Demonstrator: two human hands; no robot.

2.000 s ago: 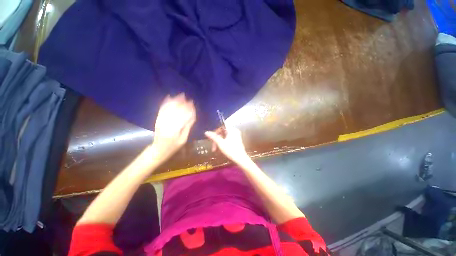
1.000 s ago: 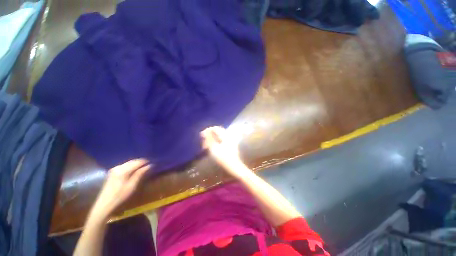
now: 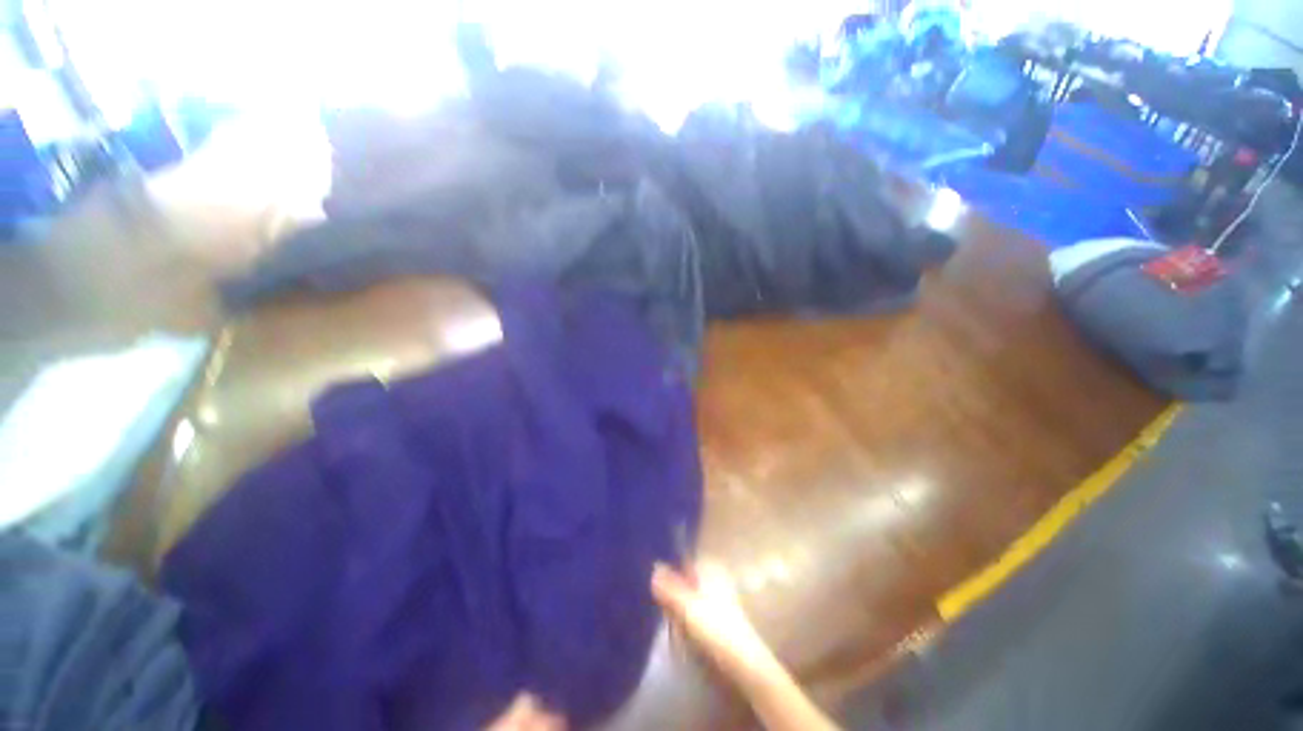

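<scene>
The purple garment (image 3: 472, 528) lies spread and wrinkled on the brown table (image 3: 843, 443). My right hand (image 3: 703, 611) is at the garment's right edge. Thin, blurred points of the thread snips (image 3: 683, 543) show just above its fingers. My left hand (image 3: 526, 714) is at the bottom edge of the picture, over the lower part of the garment. Only a small blurred part of it shows, so I cannot tell whether it grips the cloth.
Dark garments (image 3: 800, 214) lie heaped at the far side, touching the purple garment. Grey-blue stacked garments (image 3: 86, 643) are at lower left, with a pale garment (image 3: 100, 414) beyond. A grey bundle (image 3: 1157, 321) with a red label sits at the right edge. Yellow tape (image 3: 1057, 528) marks the near edge.
The view has tilted up, showing the dark heap and the floor beyond. The purple garment sits lower in the picture. My left hand has moved mostly out of view at the bottom.
</scene>
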